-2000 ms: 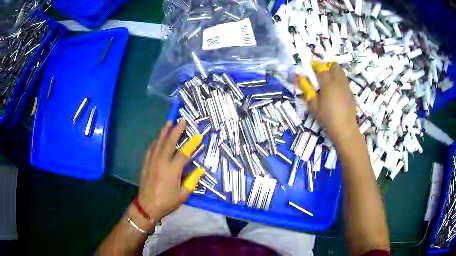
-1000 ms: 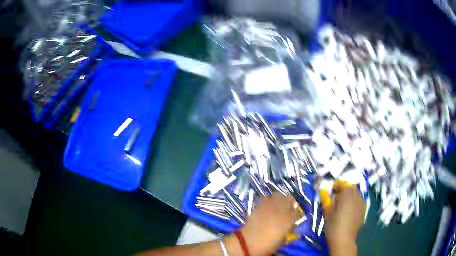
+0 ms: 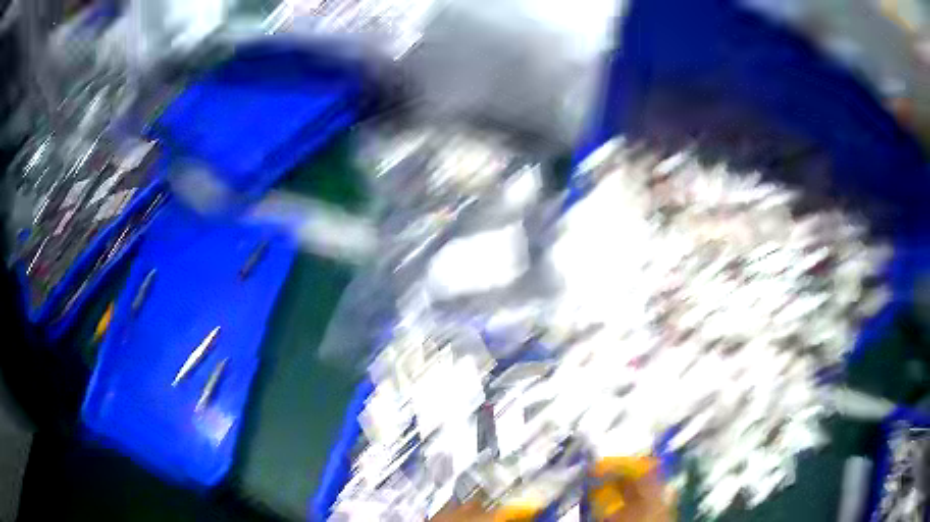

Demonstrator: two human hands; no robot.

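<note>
The frame is badly blurred. Silver metal tubes (image 3: 428,393) lie in the near blue tray (image 3: 342,464), whose front part is out of the picture. A large heap of white pieces (image 3: 704,326) lies to the right of it. My right hand (image 3: 630,491) shows at the bottom edge, cut off, with yellow finger cots. My left hand (image 3: 479,512) shows only as a sliver with a yellow cot at the bottom edge, left of my right hand. What either hand holds cannot be made out.
The left blue tray (image 3: 219,306) has a few scattered tubes. A clear plastic bag with a white label (image 3: 479,261) lies beyond the near tray. A large blue bin (image 3: 714,87) stands behind the white heap. Trays of metallic pieces sit far left (image 3: 92,219) and lower right (image 3: 908,469).
The view has tilted up, so the trays and heap sit lower in the picture. Both hands, well in view before, are now mostly cut off at the bottom edge.
</note>
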